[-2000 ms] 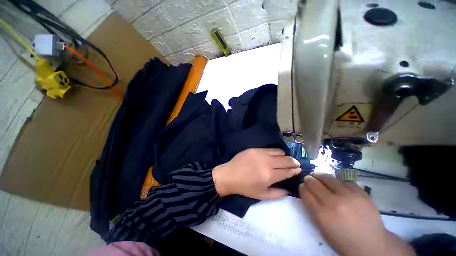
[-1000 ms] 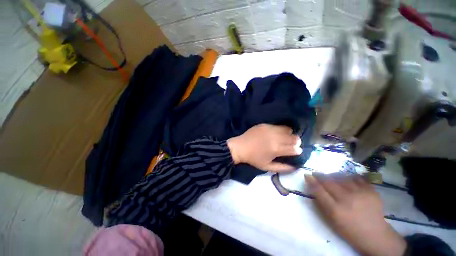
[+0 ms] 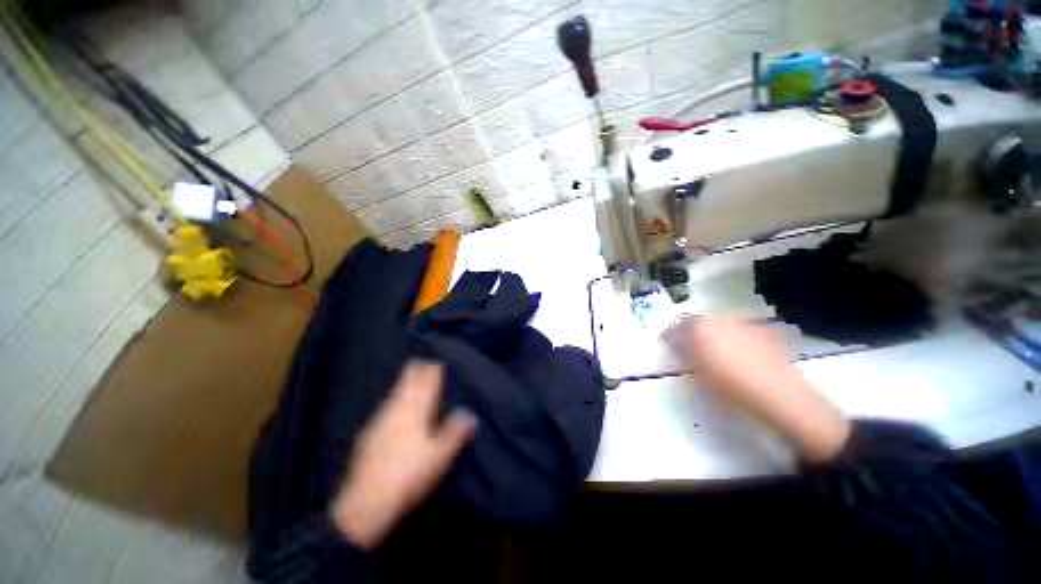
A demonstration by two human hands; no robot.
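The dark garment piece (image 3: 519,399) lies bunched at the left end of the white table, partly over its front edge, clear of the needle. My left hand (image 3: 402,456) is blurred and lies over the dark cloth, thumb and fingers apart; whether it grips the cloth cannot be told. My right hand (image 3: 748,371) is blurred, over the table just in front of the sewing machine (image 3: 765,188); its fingertips are unclear. The lamp light glows at the presser foot and needle area (image 3: 645,306). A black cloth piece (image 3: 839,291) lies on the bed under the machine arm.
Dark stacked garment pieces (image 3: 331,388) lie at left beside an orange strip (image 3: 437,272). A cardboard sheet (image 3: 183,399) stands behind them. A yellow plug (image 3: 201,265) with cables hangs at upper left. A red-handled tool (image 3: 676,122) lies behind the machine head.
The dark garment piece has moved left, away from the needle. My left hand has moved left and down with it. The view has shifted, showing more of the machine.
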